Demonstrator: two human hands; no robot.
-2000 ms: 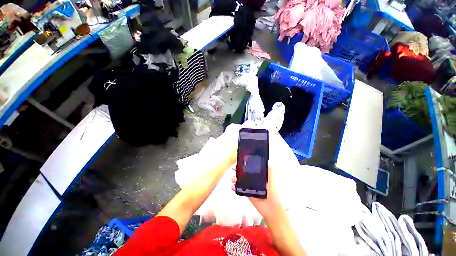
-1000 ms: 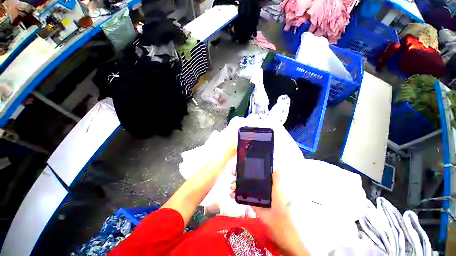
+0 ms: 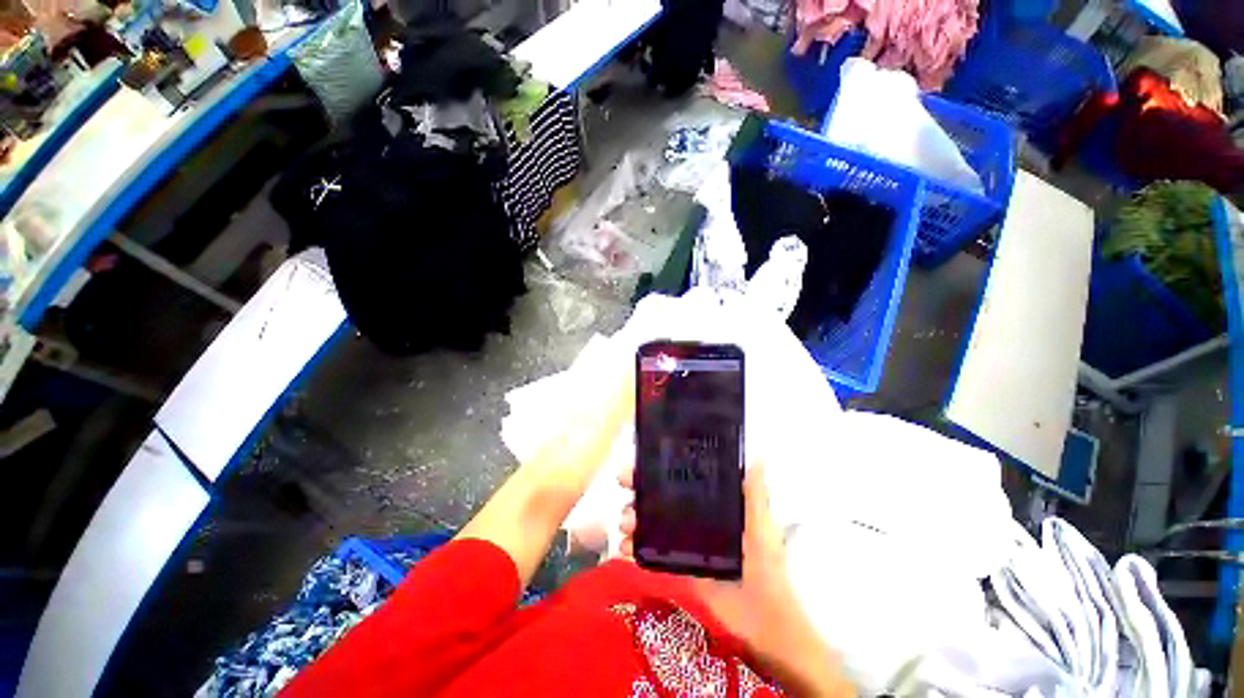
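A dark smartphone [image 3: 690, 461] stands upright over the white heap, its dim screen facing me with a faint square pattern on it. My right hand [image 3: 748, 552] is closed around its lower part, with fingertips at its left edge. My left hand [image 3: 600, 426] reaches in from the left over the white garment pieces [image 3: 873, 525]. It is washed out by glare and its fingers are hidden behind the phone, so I cannot tell whether it grips anything. A folded white bundle [image 3: 1085, 614] lies right of the heap.
Blue crate [image 3: 890, 321] with black cloth ahead. Black garment pieces [image 3: 416, 259] on the left bench [image 3: 259, 348]. Floral pieces [image 3: 293, 620] lower left. A white bench top [image 3: 1026, 327] stands at right. Pink pieces [image 3: 894, 30] lie beyond the crates.
The phone appears larger and slightly lower, still in my right hand. Its screen now shows a faint square pattern and a pale spot at the top. The surroundings have shifted right and slightly up.
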